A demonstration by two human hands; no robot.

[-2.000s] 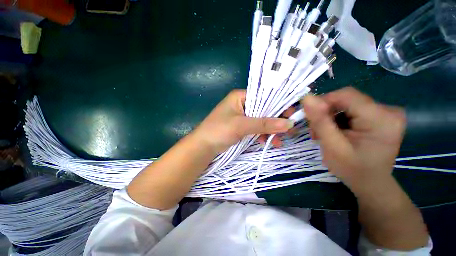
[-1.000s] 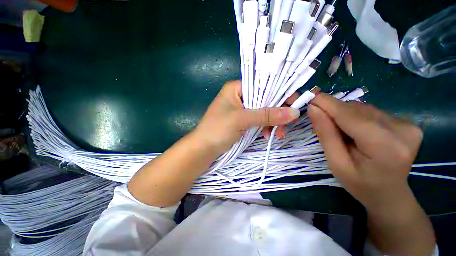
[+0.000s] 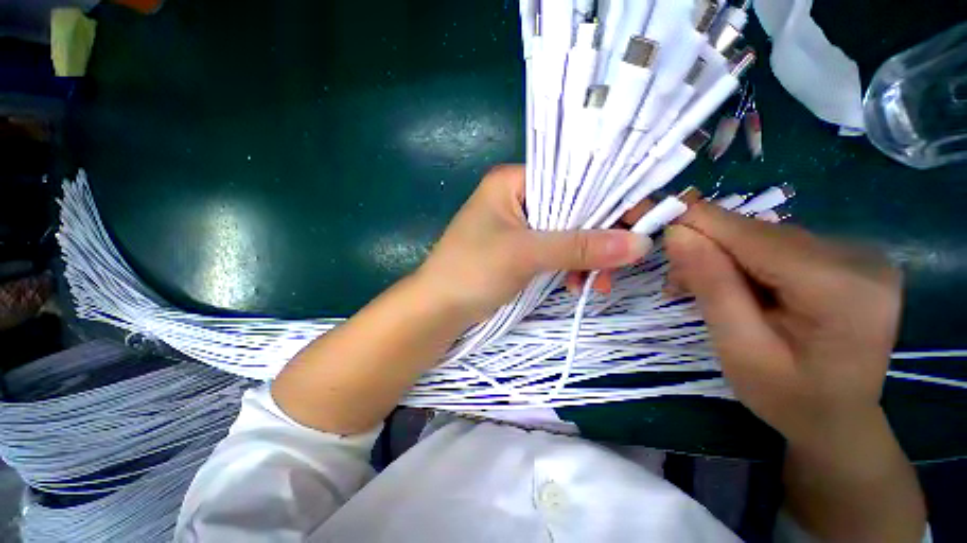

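My left hand (image 3: pixel 520 244) is shut around a fan of white USB cables (image 3: pixel 578 180), whose metal-tipped plugs point up and away; the top ones are cut off by the frame edge. One plug (image 3: pixel 660 217) sticks out to the right between my left thumb and fingers. My right hand (image 3: pixel 790 308), slightly blurred, has its thumb and forefinger at that plug's metal tip; whether it grips the tip is hard to tell. A cable bundle (image 3: pixel 223 345) lies across the table under both hands, with several plug ends (image 3: pixel 769 199) behind my right hand.
Small pronged tweezers or nippers (image 3: pixel 739 133) lie right of the fan. A crumpled white strip (image 3: pixel 811 69) and a clear cup (image 3: pixel 925 106) are at upper right. A yellow note (image 3: pixel 72 42) is at upper left. More greyish-white cables (image 3: pixel 117 435) hang below the table edge at lower left.
The cable fan opened and shifted, uncovering the tweezers and the plug ends behind my right hand. Since one second ago, both hands and the held plug have moved slightly right in view.
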